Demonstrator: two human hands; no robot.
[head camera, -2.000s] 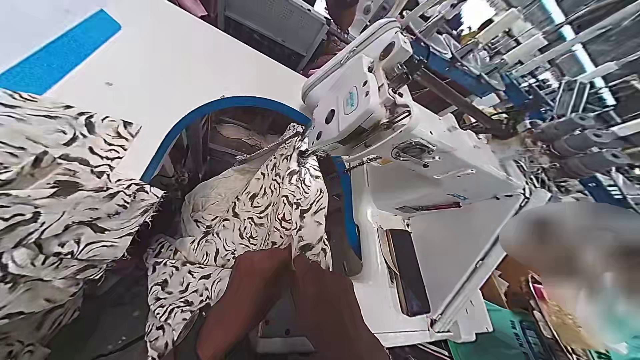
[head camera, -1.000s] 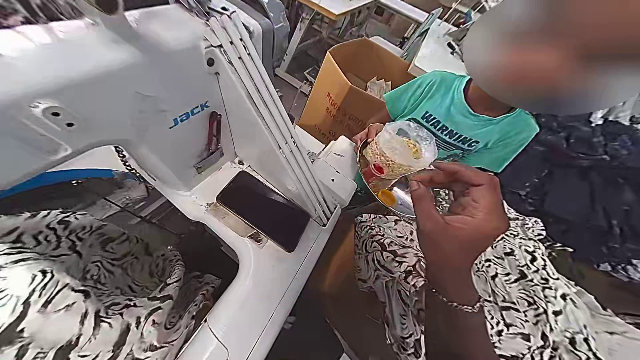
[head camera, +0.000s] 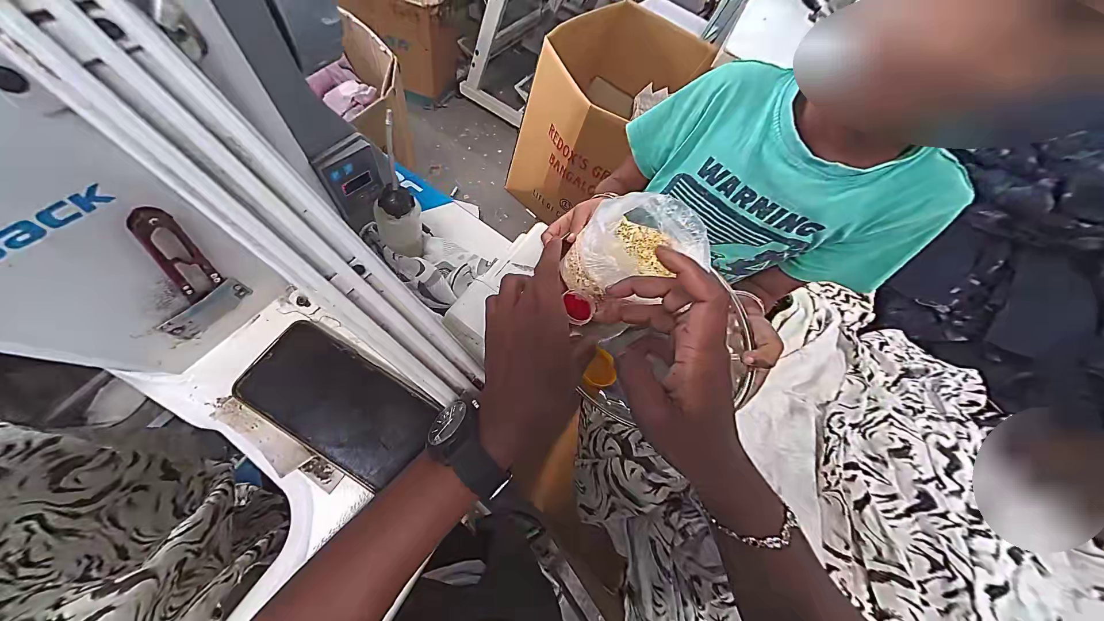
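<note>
A person in a teal T-shirt (head camera: 742, 164) holds a round metal plate (head camera: 743, 332) in front of me. On it are a clear plastic bag (head camera: 664, 220) with yellowish crumbly contents, a small container of red powder (head camera: 578, 307) and one of orange-yellow powder (head camera: 599, 369). My left hand (head camera: 530, 345), below a wristwatch, is over the plate's near left side by the red powder; its fingertips are partly hidden. My right hand (head camera: 677, 345), with a bracelet at the wrist, reaches over the plate with fingers apart, a fingertip at the bag. Whether either hand grips anything is unclear.
At left stands a white sewing machine (head camera: 78, 259) with a dark phone (head camera: 332, 397) on its base. Behind are a small bottle (head camera: 398, 222) and an open cardboard box (head camera: 561, 129). Black-and-white patterned fabric lies at lower left (head camera: 103, 526) and at right (head camera: 906, 431).
The view has swung from the machine's needle end to the person with the plate. My left hand, out of view a second ago, is now over the plate beside my right hand.
</note>
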